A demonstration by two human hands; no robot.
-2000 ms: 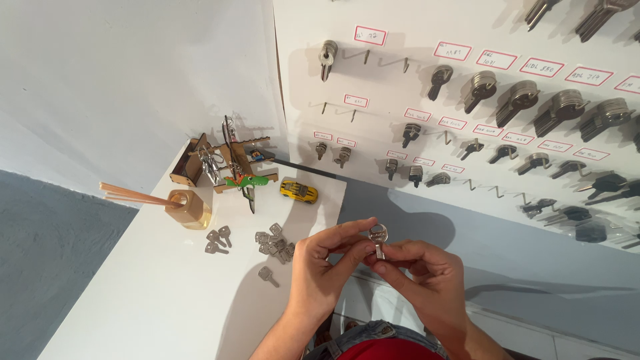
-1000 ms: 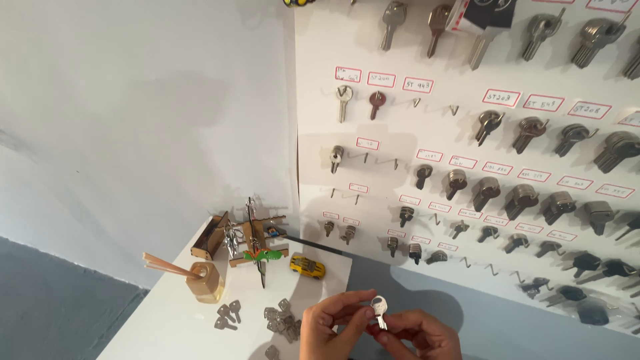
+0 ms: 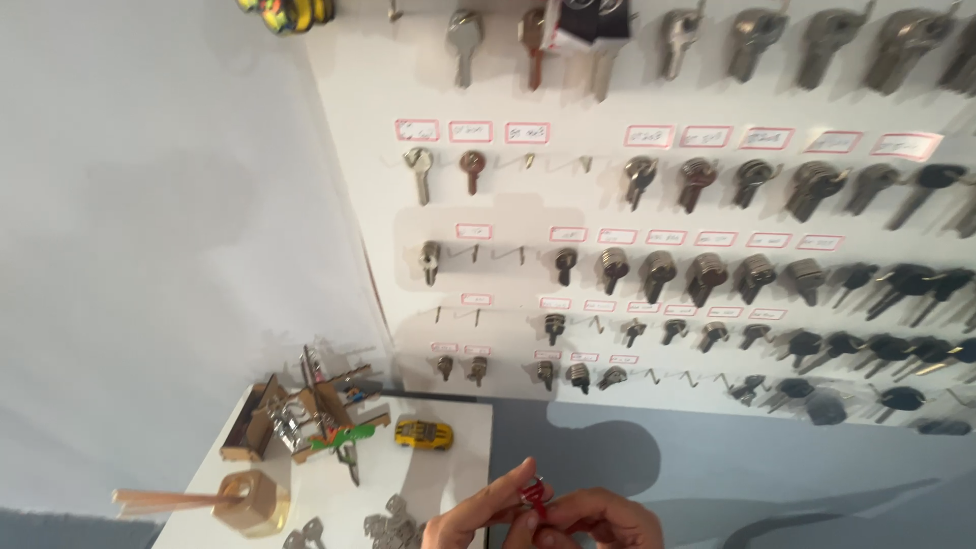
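Observation:
My left hand (image 3: 488, 507) and my right hand (image 3: 598, 522) meet at the bottom of the view. Between their fingertips is a small key (image 3: 533, 492), its head showing red, pinched by both hands. Left of my hands, a pile of loose metal keys (image 3: 393, 526) lies on the white tabletop (image 3: 335, 511), with a few more keys (image 3: 305, 534) near it. Above and beyond my hands, a white board (image 3: 457, 381) carries rows of hooks with key blanks (image 3: 659, 274) and red-bordered labels (image 3: 666, 237). The lower parts of both hands are cut off by the frame.
A yellow toy car (image 3: 424, 435) stands near the table's back corner. Left of it are a wooden holder (image 3: 255, 419) with keyrings and ornaments, and a reed diffuser (image 3: 252, 503) with sticks reaching left. Black-headed keys (image 3: 903, 347) hang at the right, over a grey-blue surface (image 3: 610, 450).
The view has tilted up to more rows of the key board. The key between my fingers looked silvery and now shows red. My hands stay together around it.

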